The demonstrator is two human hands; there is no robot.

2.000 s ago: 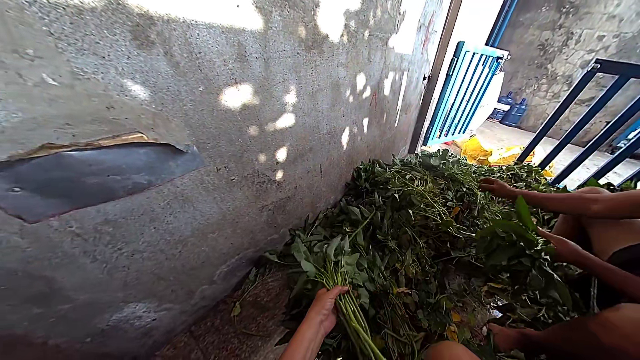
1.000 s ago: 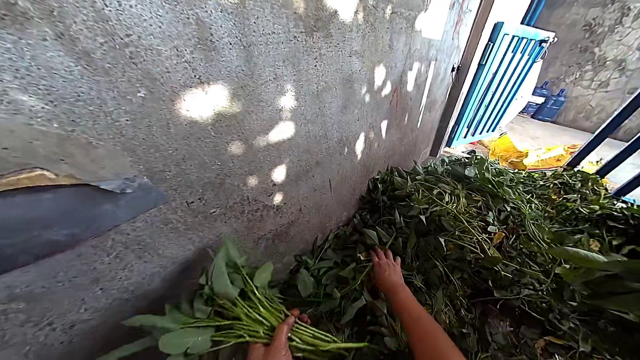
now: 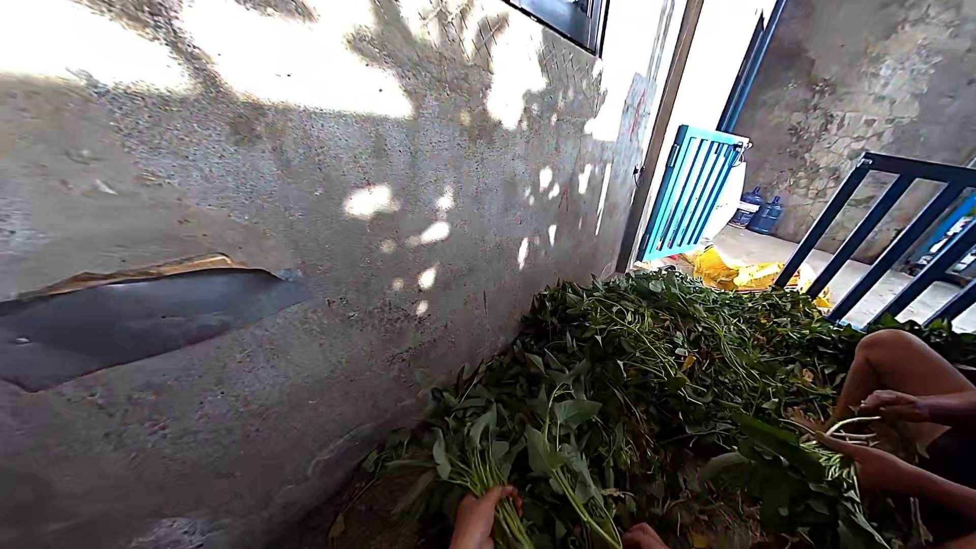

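Note:
At the bottom middle, my left hand [image 3: 486, 518] is closed around the stems of a bunch of leafy greens [image 3: 480, 465], leaves pointing up and away. To its right, my right hand [image 3: 643, 537] shows only in part at the bottom edge, beside the lower end of a few leafy stems [image 3: 576, 503]; its fingers are mostly cut off, so its grip is not clear. Beyond both hands spreads a large heap of cut leafy greens [image 3: 648, 343] along the foot of the wall.
A rough concrete wall [image 3: 305, 191] runs along the left. Another person [image 3: 900, 381] sits at the right, both hands on a bunch of greens. Blue gates [image 3: 690, 191], a dark railing [image 3: 884, 221], yellow sacking [image 3: 724, 271] and blue water jugs [image 3: 766, 216] are farther back.
My right hand has drawn back from the heap to the bottom edge. The bunch in my left hand, lying sideways before, now has its leaves pointing away. The view has shifted.

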